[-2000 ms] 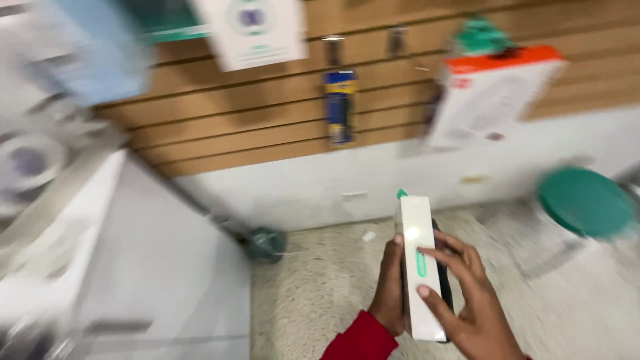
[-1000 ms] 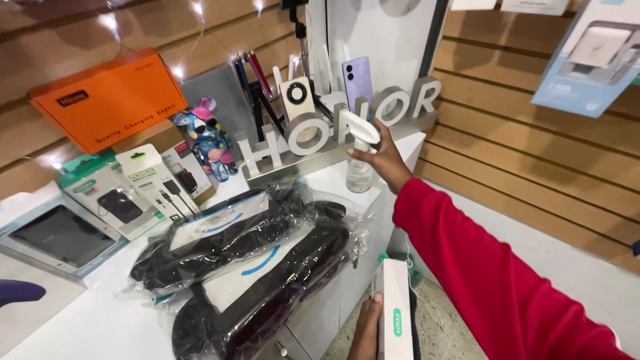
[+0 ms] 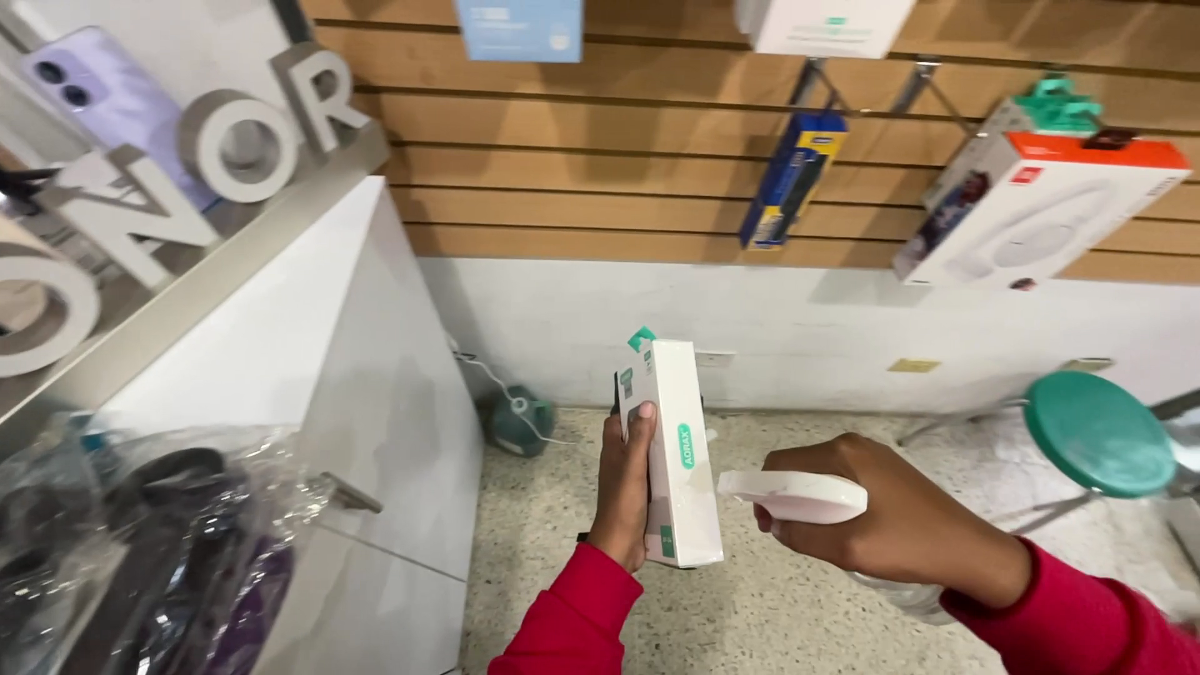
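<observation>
My left hand [image 3: 626, 483] grips a white retail box [image 3: 684, 487] with green markings, its narrow side turned up and a green tab at its top end. Something dark shows behind the box. To the right, my right hand [image 3: 872, 516] is closed around the neck of a spray bottle with a white trigger head [image 3: 797, 495]. The nozzle points at the box's side, close to it and apart from it. Most of the bottle's clear body is hidden under my right hand and sleeve.
A white cabinet [image 3: 394, 375] stands left, with plastic-wrapped dark items [image 3: 169, 553] and large display letters [image 3: 239, 145]. Packaged goods, including a white and orange box [image 3: 1041, 211], hang on the slatted wall [image 3: 581, 169]. A green stool [image 3: 1099, 433] stands right; a dark green container [image 3: 517, 422] sits on the floor.
One second ago my right hand held the spray bottle over the cabinet top; now the bottle is beside the box. My left hand still holds the box. The view has swung right.
</observation>
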